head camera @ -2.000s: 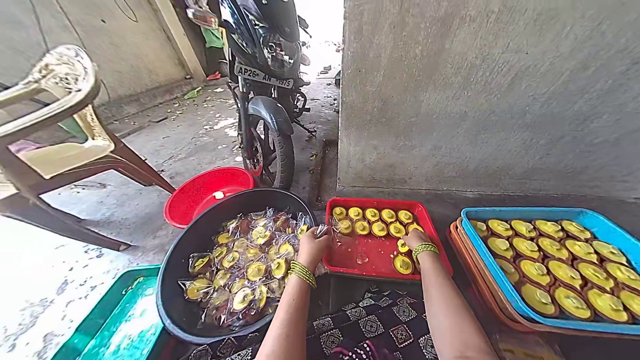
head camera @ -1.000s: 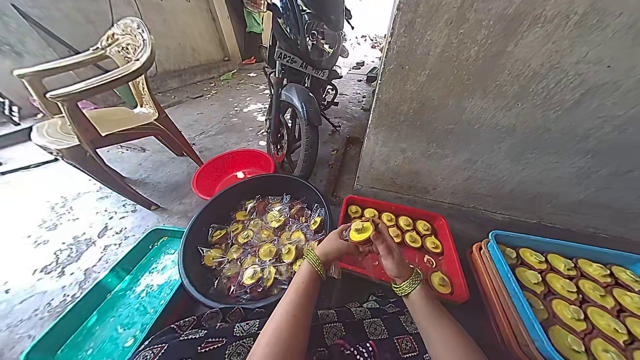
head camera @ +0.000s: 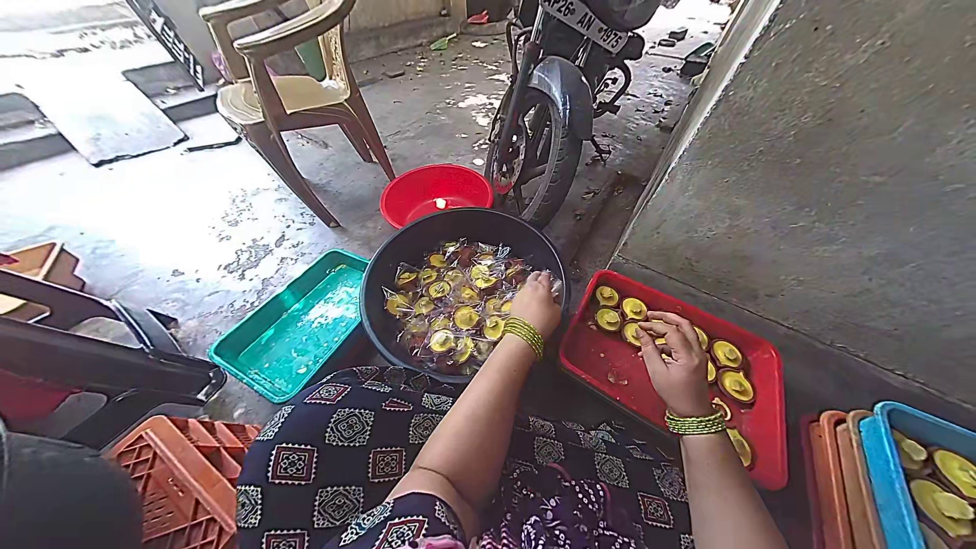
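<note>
My left hand (head camera: 537,305) is at the right inner side of a round black tub (head camera: 375,324), its fingers by clear plastic film; whether it grips a packet is hidden. Many yellow-topped round pieces in clear wrappers (head camera: 467,316) fill the tub. My right hand (head camera: 675,362) hovers over a red rectangular tray (head camera: 770,427), fingers bent and apart, nothing seen between them. Unwrapped yellow-topped pieces, such as one near the tray's right side (head camera: 736,386), lie in that tray, some partly behind my right hand. Both wrists wear green bangles.
A green tray (head camera: 286,335) lies left of the tub, a red basin (head camera: 436,191) behind it. A blue tray (head camera: 888,465) of more pieces stands beside stacked trays at right. Around are an orange crate (head camera: 179,480), a plastic chair (head camera: 293,95), a motorcycle (head camera: 553,99) and a wall (head camera: 823,191).
One second ago both hands were together around a yellow-topped piece. Since then my left hand has moved left to the tub, and my right hand is over the red tray. The view has shifted.
</note>
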